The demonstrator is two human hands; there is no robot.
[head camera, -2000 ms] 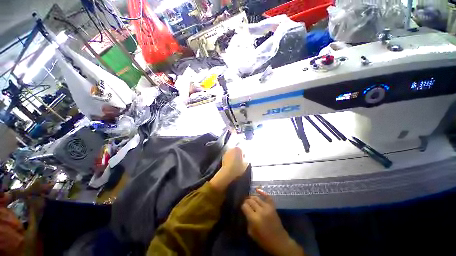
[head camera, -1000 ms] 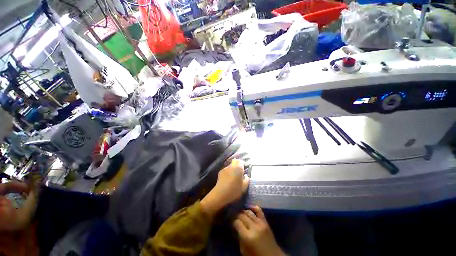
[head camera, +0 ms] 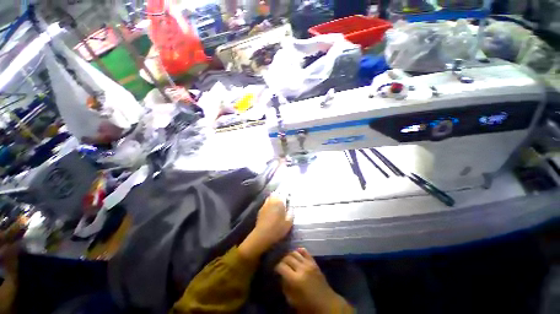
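A large dark grey garment piece (head camera: pixel 178 214) lies left of the needle and hangs over the table's front edge. The white sewing machine (head camera: pixel 454 150) stands at the right, its needle area (head camera: pixel 283 153) lit brightly. My left hand (head camera: pixel 273 221) pinches the cloth's right edge just in front of the needle. My right hand (head camera: pixel 302 276) is below the table edge with curled fingers at the cloth's lower part; the fingertips' hold is blurred. The cloth edge reaches the presser foot, where glare hides the detail.
Dark fabric strips (head camera: pixel 356 168) and a slim dark green-black tool (head camera: pixel 431 189) lie under the machine arm. Behind are plastic bags (head camera: pixel 313 64) and a red basket (head camera: pixel 350 30). A grey vented motor box (head camera: pixel 61 178) is at the left. Part of another person shows at the left edge.
The view has shifted, so the machine appears lower and more to the left. My left hand stays on the cloth near the needle; my right hand stays low. The other person's hand has mostly left view.
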